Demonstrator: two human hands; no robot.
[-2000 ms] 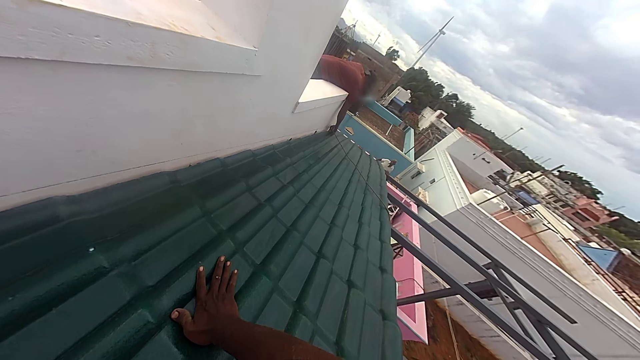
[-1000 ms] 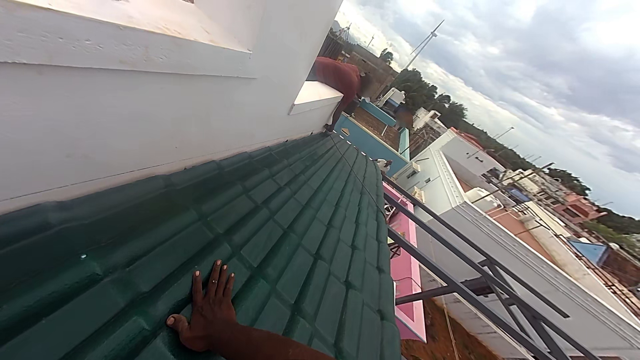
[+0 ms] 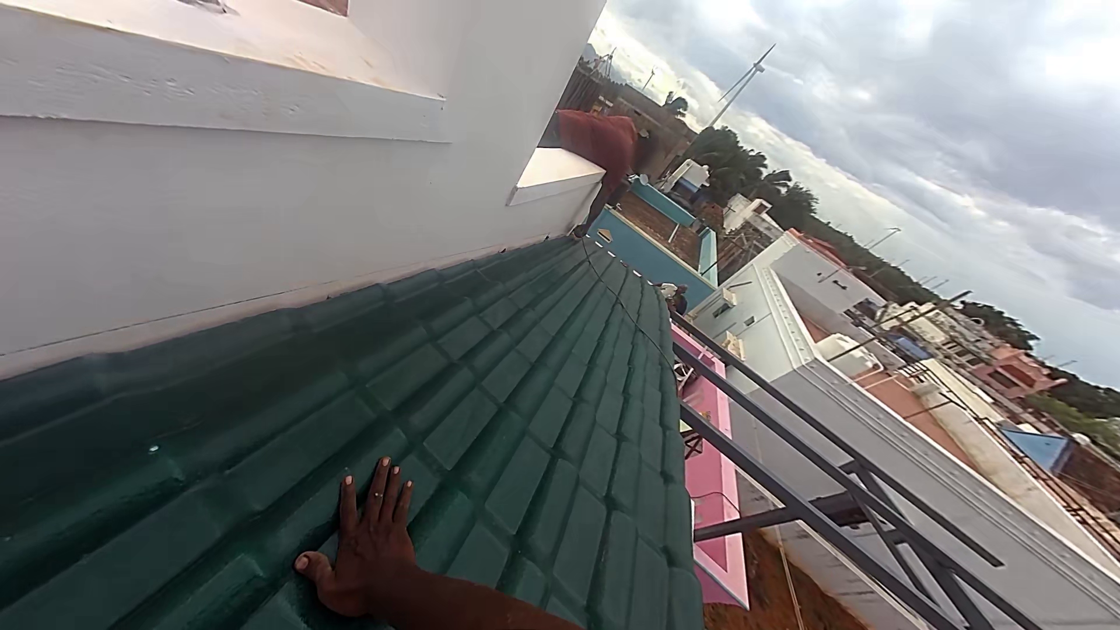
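Note:
My right hand (image 3: 372, 547) lies palm down on the green tile-profile roof sheet (image 3: 490, 420), its fingers apart and nothing held. The forearm reaches in from the bottom edge, and the thumb points left. A ring-like mark shows on one finger. The sheet's ribbed rows run away from me, along the base of a white wall (image 3: 219, 210). A thin dark cable (image 3: 621, 302) lies across the far part of the sheet. My left hand is out of view.
A person in a red top (image 3: 604, 140) bends over at the roof's far end, beside a white ledge (image 3: 556, 171). Dark metal beams (image 3: 787, 494) project past the right edge, above a pink wall (image 3: 713, 481) and brown ground far below. Neighbouring buildings stand beyond.

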